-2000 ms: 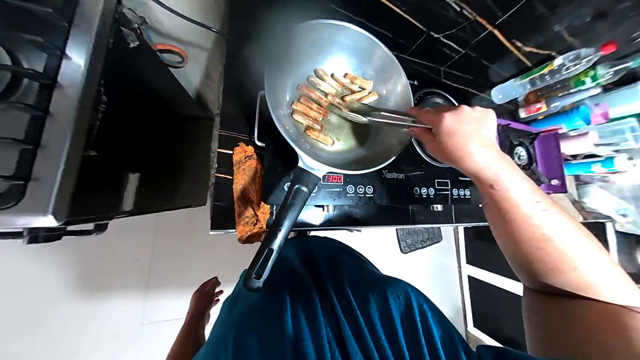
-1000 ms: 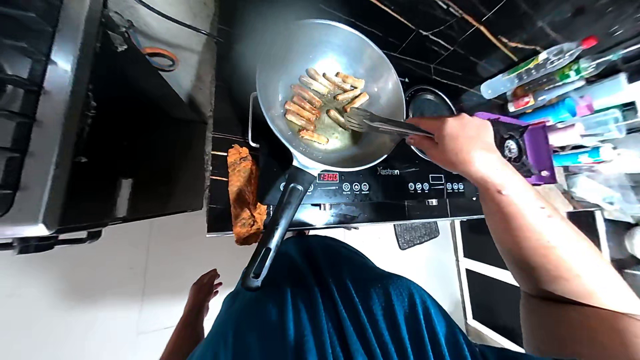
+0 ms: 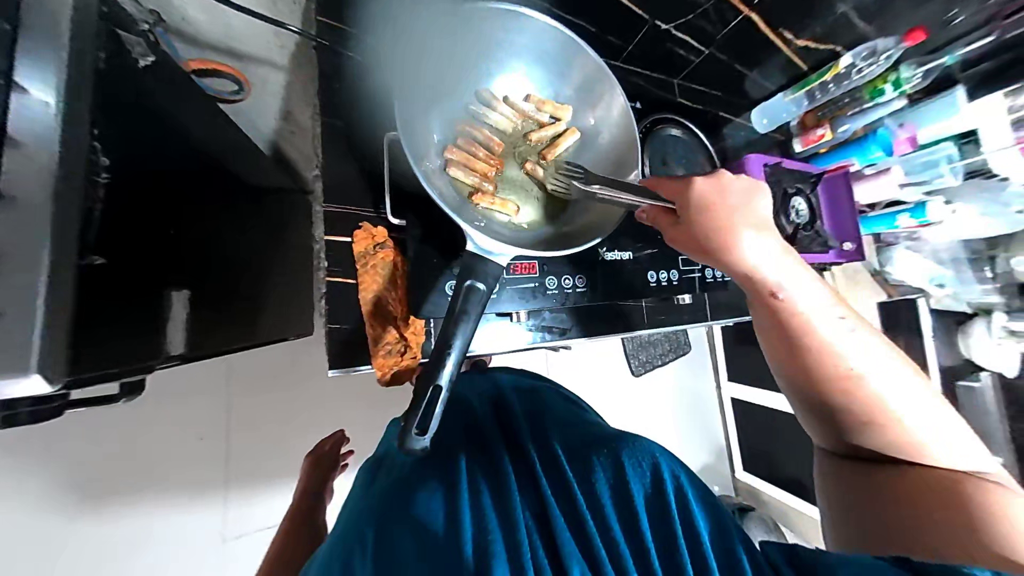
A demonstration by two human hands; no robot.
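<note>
My right hand is closed around metal tongs with fork-like tips. Those tips are inside a metal wok, beside one of several browned rolls lying in shallow oil. Whether the tongs grip that roll I cannot tell. The wok stands on a black induction cooktop with a lit red display, and its black handle points toward my body. Down at the lower left, away from the cooktop, my left hand hangs with nothing in it, fingers slightly bent and apart.
A crumpled orange cloth lies at the cooktop's left edge. Farther left is a black and steel stove, with a roll of tape behind it. A purple portable gas burner and several plastic bottles stand at the right.
Two seconds ago the tongs' tips were among the bunched rolls; now they are at the right side of them. The rolls have spread apart in the wok. My left hand still hangs low.
</note>
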